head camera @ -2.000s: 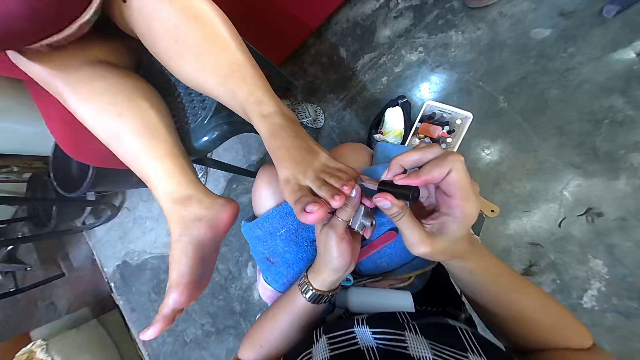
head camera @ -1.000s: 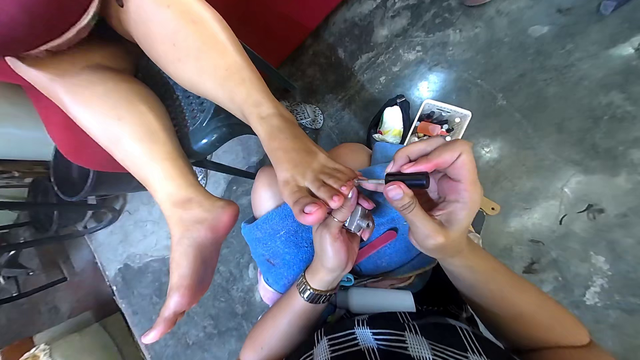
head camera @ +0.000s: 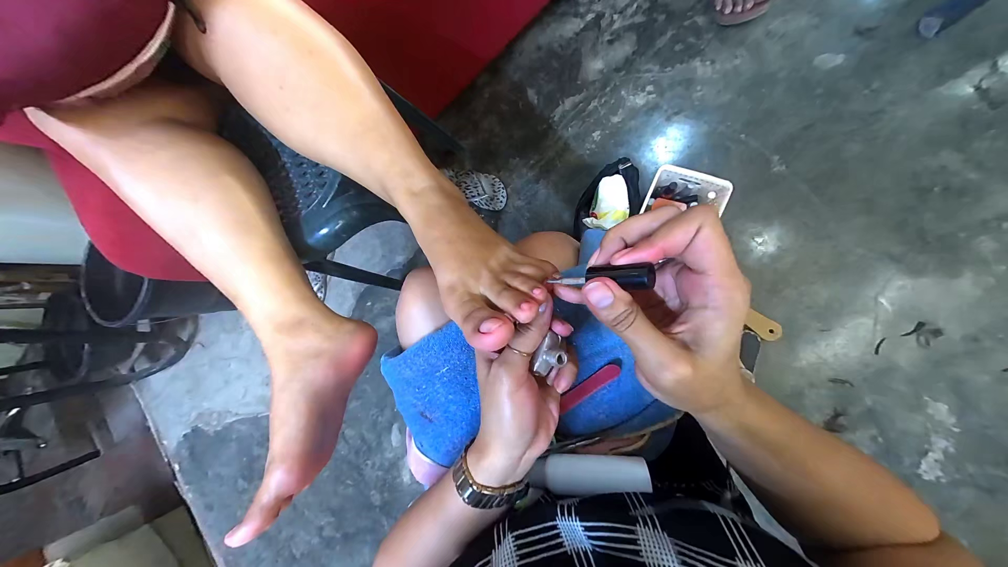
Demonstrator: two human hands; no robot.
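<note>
My right hand grips the black cap of a nail polish brush between thumb and fingers. The brush tip is at the small toes of another person's foot. Below those toes my left hand, with a ring and a wristwatch, holds a small glass polish bottle, its neck uncapped, while its fingers touch the toes. A blue towel lies over my lap, with a red nail file on it. The person's other foot hangs at the left.
Beyond my knees are a white tray of small items and a black bag with a white and yellow packet. A dark plastic chair holds the seated person. A grey cylinder lies by my waist; a patterned sandal is on the floor.
My right hand has kept the brush at the foot; its tip has shifted slightly towards the outermost toes. My left hand still holds the bottle under the toes.
</note>
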